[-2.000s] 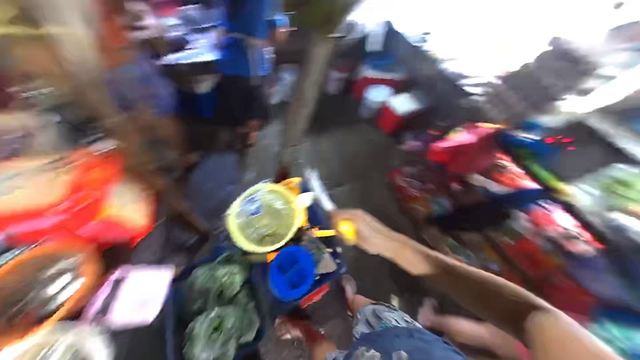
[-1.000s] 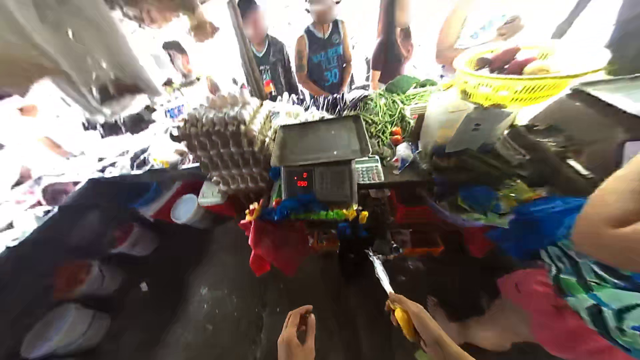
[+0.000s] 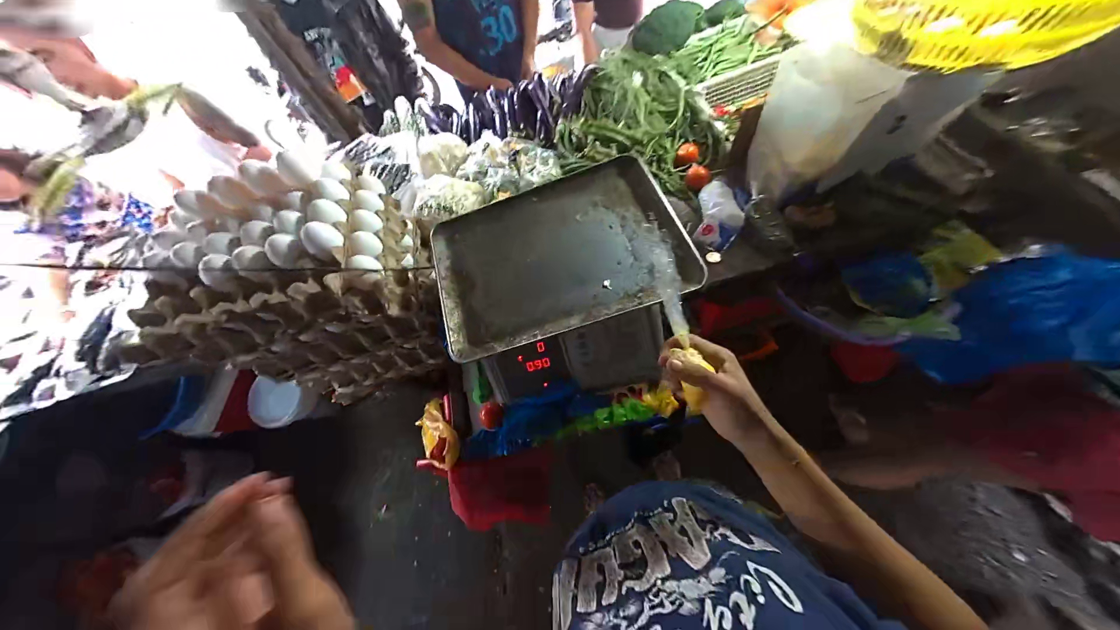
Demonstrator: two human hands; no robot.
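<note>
My right hand [image 3: 713, 385], right of centre, is closed around the yellow handle of a knife-like tool [image 3: 675, 306]. Its pale blade is blurred and points up over the right edge of a worn metal tray [image 3: 560, 254]. Under the tray is a digital scale [image 3: 573, 354] with a lit red display. At the lower left, my left hand [image 3: 236, 560] is strongly blurred, with nothing seen in it and its fingers seemingly apart. It is well away from the tray. Coloured plastic bags [image 3: 542, 420] and a red cloth [image 3: 499, 490] hang below the scale.
Stacked egg cartons [image 3: 289, 289] with white eggs stand left of the tray. Behind it lie eggplants [image 3: 525, 109], green beans [image 3: 639, 105] and tomatoes [image 3: 697, 177]. A yellow basket [image 3: 989, 35] is at the upper right. Several people stand beyond the stall. A white bucket [image 3: 278, 401] is at the left.
My right hand has moved up, from below the scale to beside its tray, with the tool still in it. My left hand has moved to the left. The view has swung widely since the first frame.
</note>
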